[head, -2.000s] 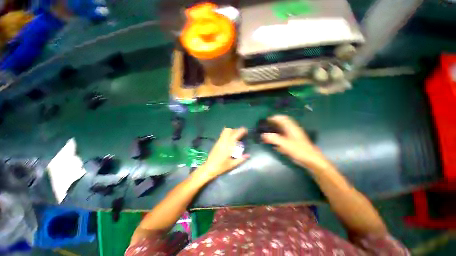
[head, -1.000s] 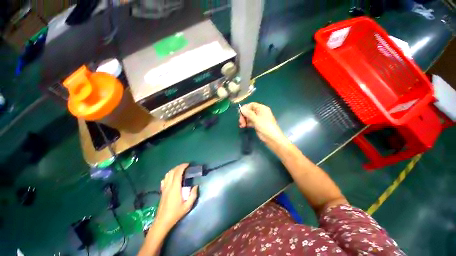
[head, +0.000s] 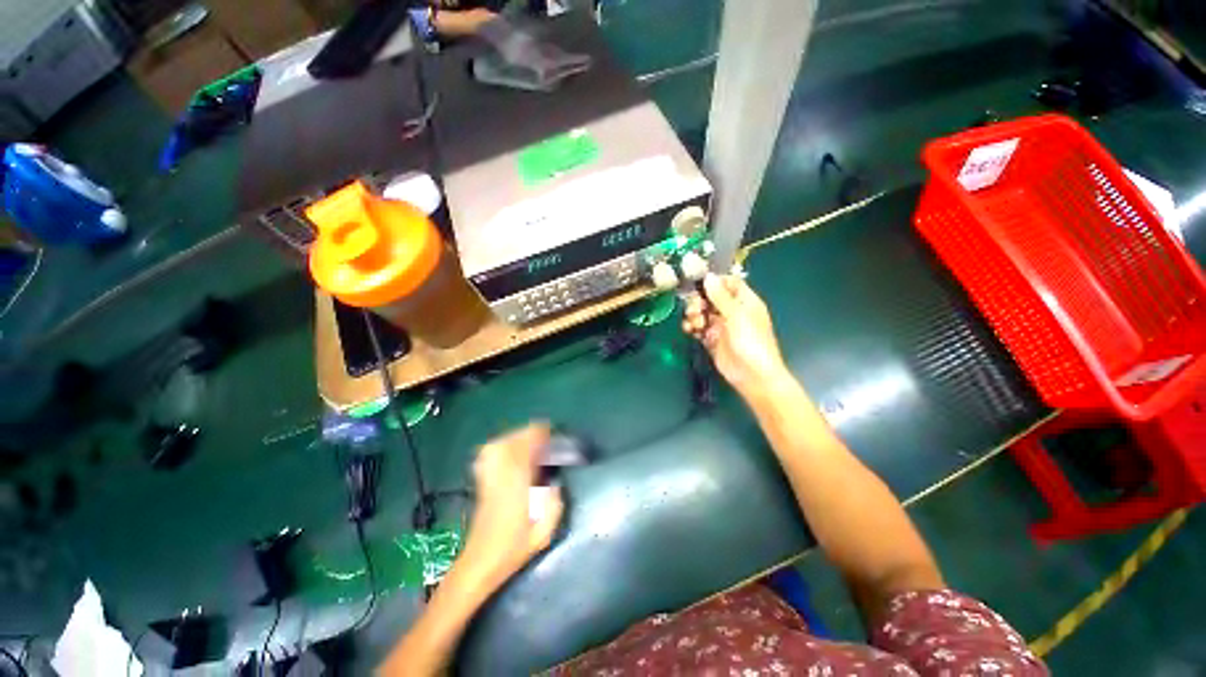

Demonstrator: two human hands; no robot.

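Observation:
My left hand (head: pixel 513 509) is blurred over the middle of the green bench. It holds a small black power adapter (head: pixel 566 454) and a pale block (head: pixel 540 501). A thin black cord runs right from the adapter to a bundle (head: pixel 702 384) below my right hand. My right hand (head: pixel 730 324) is raised at the lower right corner of the silver instrument (head: pixel 569 199), its fingertips at the pale round terminals (head: pixel 680 270). The fingers are pinched, and the plug tip between them is hidden. The instrument shows green digits.
A bottle with orange lid (head: pixel 374 251) and a phone (head: pixel 370 339) are on the wooden board (head: pixel 331 357). A pale post (head: pixel 754 119) rises beside the instrument. A red basket (head: pixel 1058 265) is at right. More adapters (head: pixel 271 566) and white paper (head: pixel 93 641) are at lower left.
The view has shifted, with the instrument and basket now further right and lower. My right hand has moved up against the instrument's terminals. My left hand still holds the adapter.

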